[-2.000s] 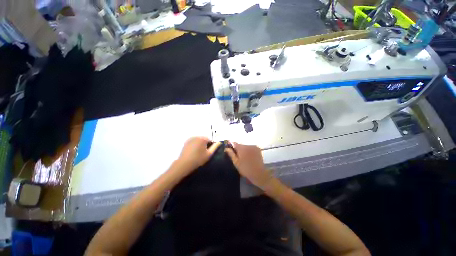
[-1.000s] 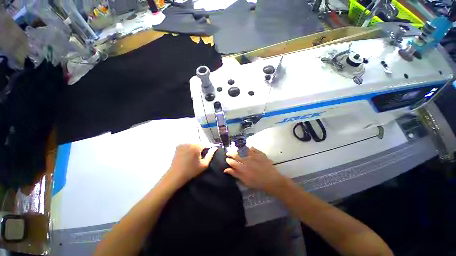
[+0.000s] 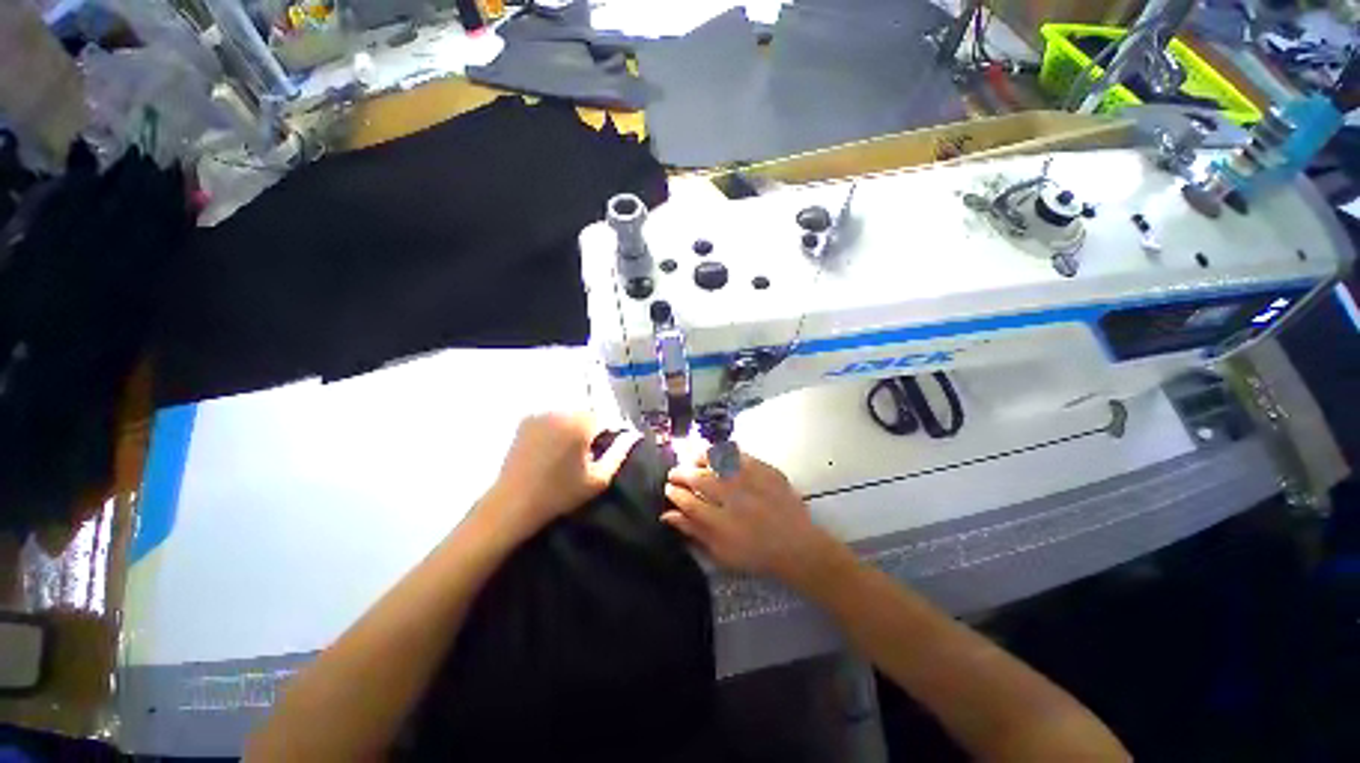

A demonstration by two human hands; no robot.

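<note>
A black garment panel (image 3: pixel 597 626) runs from the needle area down over the table's front edge towards my lap. Its upper end lies at the lit presser foot (image 3: pixel 679 432) of the white JACK lockstitch machine (image 3: pixel 955 283). My left hand (image 3: pixel 555 470) grips the cloth just left of the presser foot, with thumb and fingers pinched on its edge. My right hand (image 3: pixel 741 511) lies just right of the needle area, its fingertips on the cloth's right edge. The needle tip and the fabric edge under the foot are too small to make out.
Black scissors (image 3: pixel 916 404) lie on the machine bed under the arm. Stacked black panels (image 3: pixel 403 246) lie behind and left of the machine. A black heap (image 3: pixel 82 343) is at far left. A green basket (image 3: pixel 1141 72) stands behind. A pale-rimmed square object (image 3: pixel 21 653) is at the left corner.
Both hands have moved forward with the cloth from the table's front part to the presser foot, where a light now shows. Since one second ago the hands have barely moved.
</note>
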